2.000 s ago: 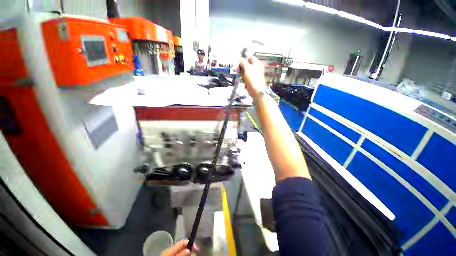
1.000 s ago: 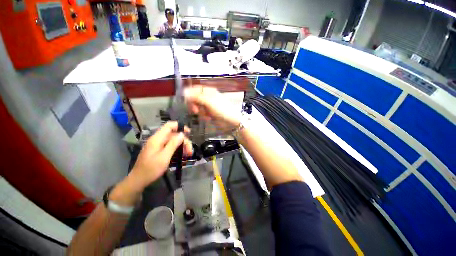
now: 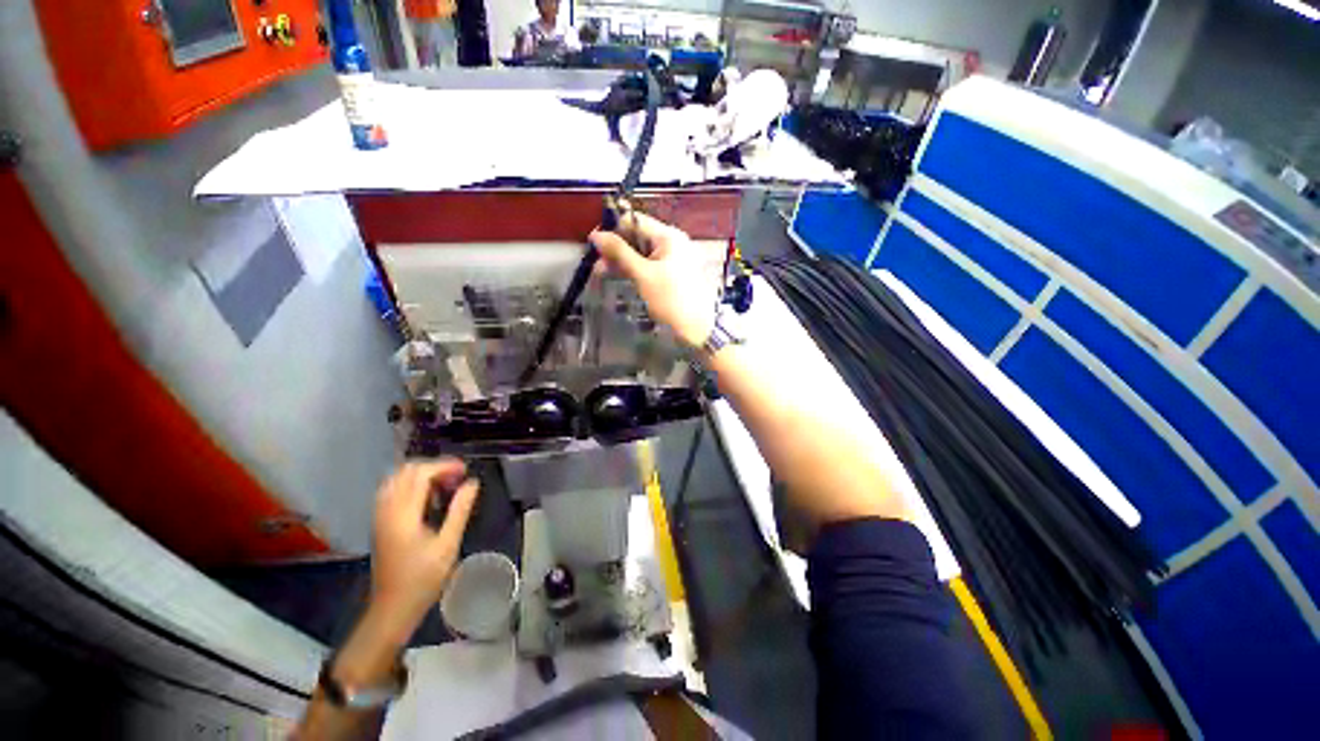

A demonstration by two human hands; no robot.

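Observation:
My right hand (image 3: pixel 647 268) is raised in front of the machine and grips a black strap (image 3: pixel 570 311). One part of the strap curves up above the hand; the other slants down to the left, towards the rollers. Two round black rollers (image 3: pixel 582 410) sit side by side at the machine front. Whether the strap touches them is unclear. My left hand (image 3: pixel 417 533) is lower left of the rollers, off the strap, fingers curled with a gap to the thumb; no held thing is clear.
The machine (image 3: pixel 543 217) has a dark red top edge. A white-covered bench (image 3: pixel 478 138) behind it bears a blue spray can (image 3: pixel 356 94). Black straps (image 3: pixel 927 420) lie on the narrow table at right. A white bucket (image 3: pixel 481 595) stands below. A person (image 3: pixel 546 35) is at the back.
My left hand has come off the strap and moved down and left. My right hand still holds the strap, now higher and farther right in view. The view has shifted.

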